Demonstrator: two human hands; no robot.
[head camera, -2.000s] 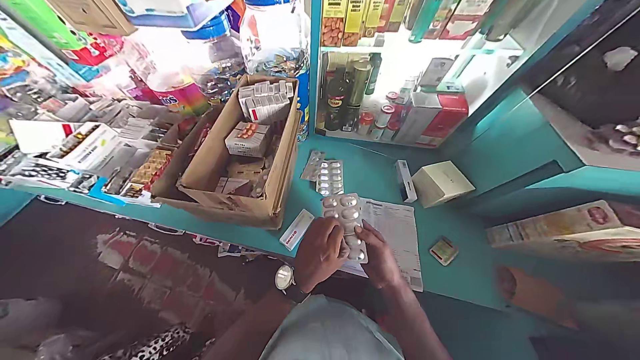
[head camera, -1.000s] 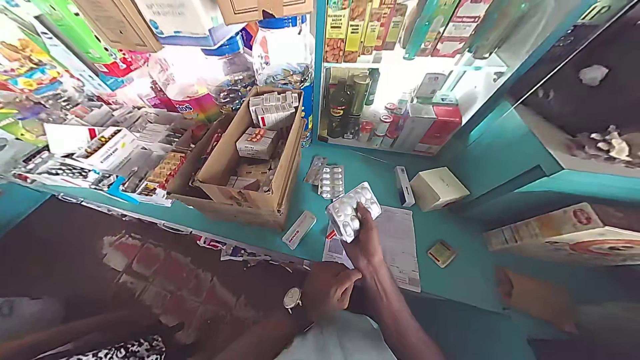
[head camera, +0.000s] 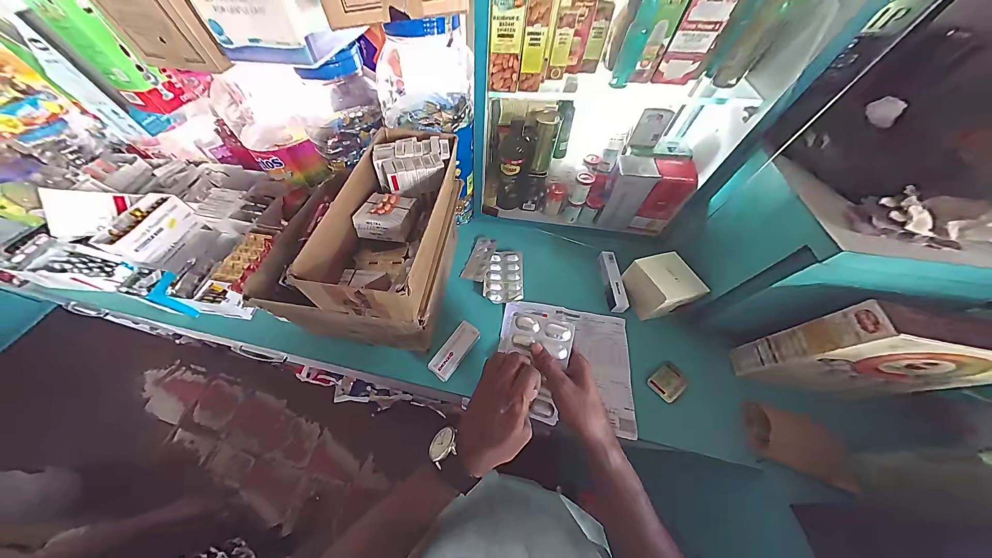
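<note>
Both my hands are on a silver blister pack of large tablets (head camera: 556, 332), above printed paper sheets (head camera: 608, 341) on the teal counter. My left hand (head camera: 500, 407), with a wristwatch (head camera: 442, 445) on its wrist, has its fingers curled over the pack's left side. My right hand (head camera: 575, 395) grips the pack's right side, thumb on its face. The fingers cover the middle of the pack. Beyond it lie another blister pack (head camera: 504, 277) and a smaller, duller strip (head camera: 478, 258). A small white medicine carton (head camera: 454, 350) lies left of the papers.
An open cardboard box (head camera: 434, 310) of medicine cartons stands on the counter (head camera: 542, 240) to the left. Right of the papers are a narrow carton (head camera: 613, 281), a cream box (head camera: 665, 284) and a small square packet (head camera: 667, 382). A lit glass-fronted cabinet (head camera: 612, 97) stands behind.
One second ago my right hand held the blister pack raised, with my left hand off it near the counter edge. Now the pack is lower and both hands are on it.
</note>
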